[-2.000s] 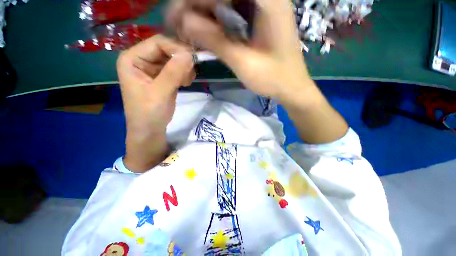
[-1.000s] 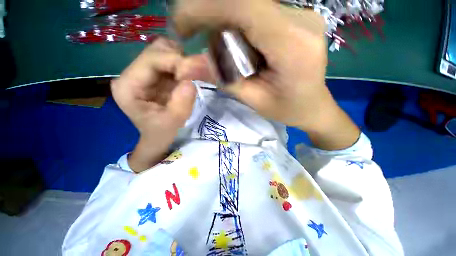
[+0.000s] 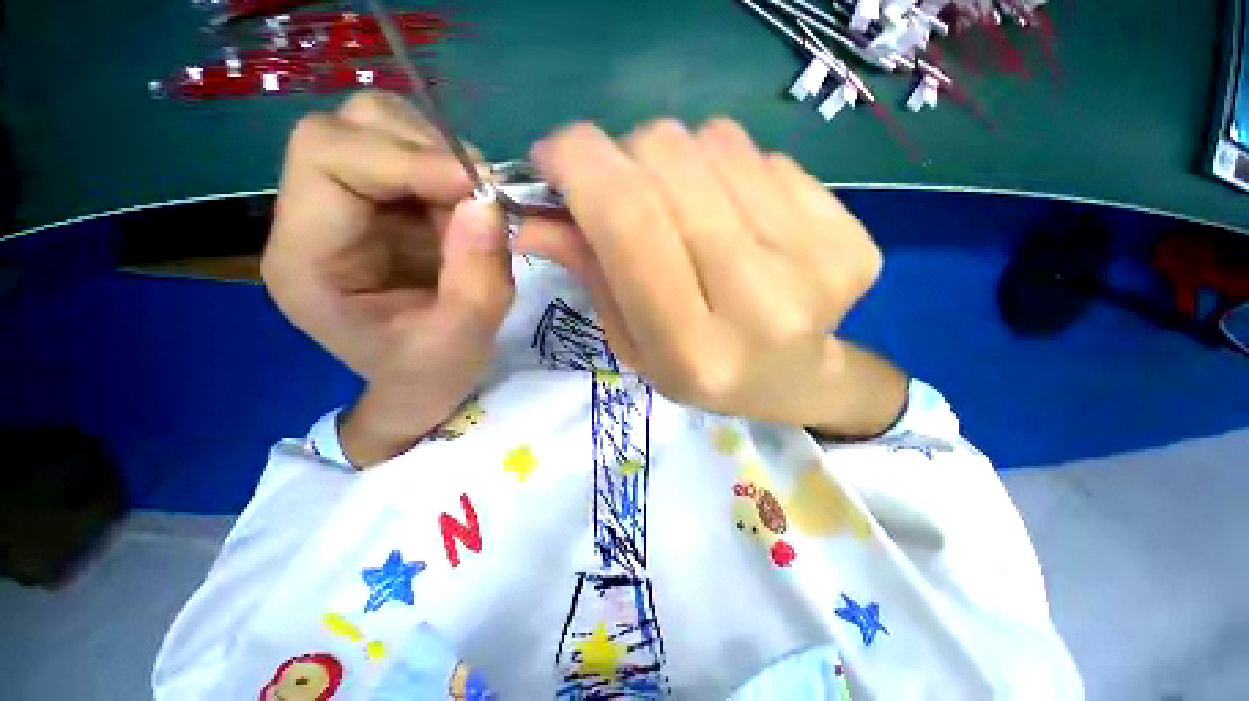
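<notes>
My left hand point(image 3: 390, 253) pinches a thin metal rod point(image 3: 422, 93) between thumb and forefinger; the rod slants up to the left towards the table. My right hand point(image 3: 712, 260), back of the hand up, is closed on a small silver metal tool point(image 3: 532, 193), and the tool's tip meets the rod at my left fingertips. The rest of the tool is hidden in my right palm. Both hands are above my lap, near the table edge. Whether a white tab is at the fingertips I cannot tell.
Red leads with silver ends point(image 3: 281, 62) lie on the green table point(image 3: 616, 82) at the upper left. Assembled rods with white tabs and red tails point(image 3: 890, 48) lie at the upper right. A device with a pale blue top point(image 3: 1237, 110) is cut off at the right edge.
A long rod now shows at my left fingertips. My right hand has turned back up, lowered from the table, and the tool is now mostly covered by it.
</notes>
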